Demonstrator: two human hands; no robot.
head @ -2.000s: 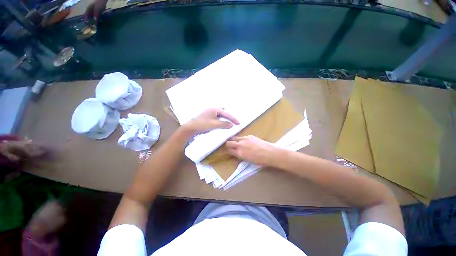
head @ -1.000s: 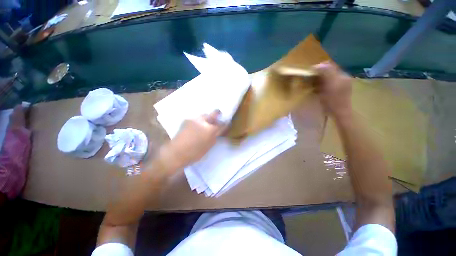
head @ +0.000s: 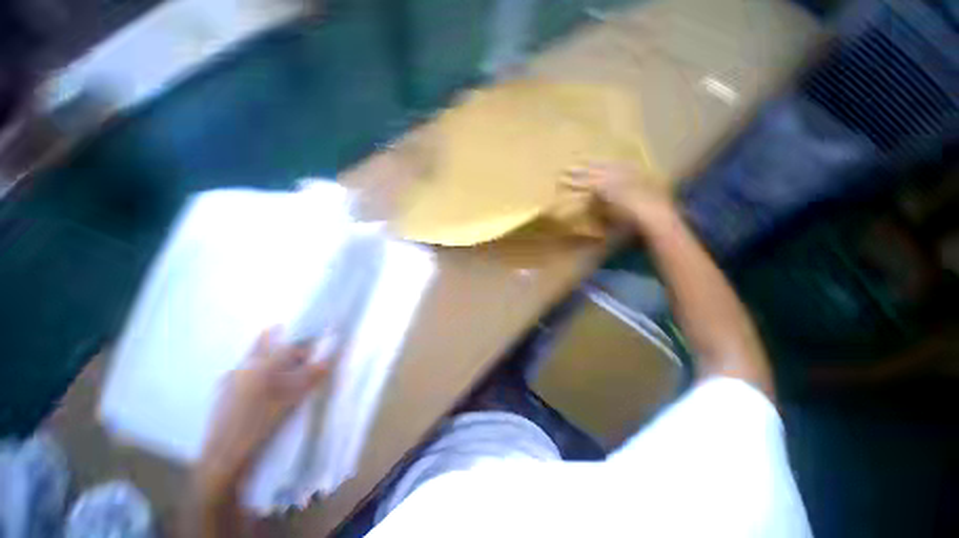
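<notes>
The frame is blurred. White wrapping paper sheets (head: pixel 226 273) lie in a loose stack at the left on the table. My left hand (head: pixel 276 380) is on the stack's lower middle, its fingers at a sheet; the exact hold is blurred. My right hand (head: pixel 605 189) is at the near right part of the kraft paper sheets (head: pixel 494 158), its fingers on crumpled kraft paper. Wrapped pieces (head: pixel 108 512) show cut off and blurred at the lower left corner.
The brown cardboard-covered table (head: pixel 694 53) runs diagonally to the upper right. The dark green conveyor belt (head: pixel 347 79) lies beyond it. More kraft sheets (head: pixel 605 368) lie below the table edge near my lap. A dark ribbed object (head: pixel 894 74) stands at upper right.
The view has swung right. My right hand has moved from above the white stack to the kraft sheets at the right, with the brown sheet. My left hand stays at the white stack.
</notes>
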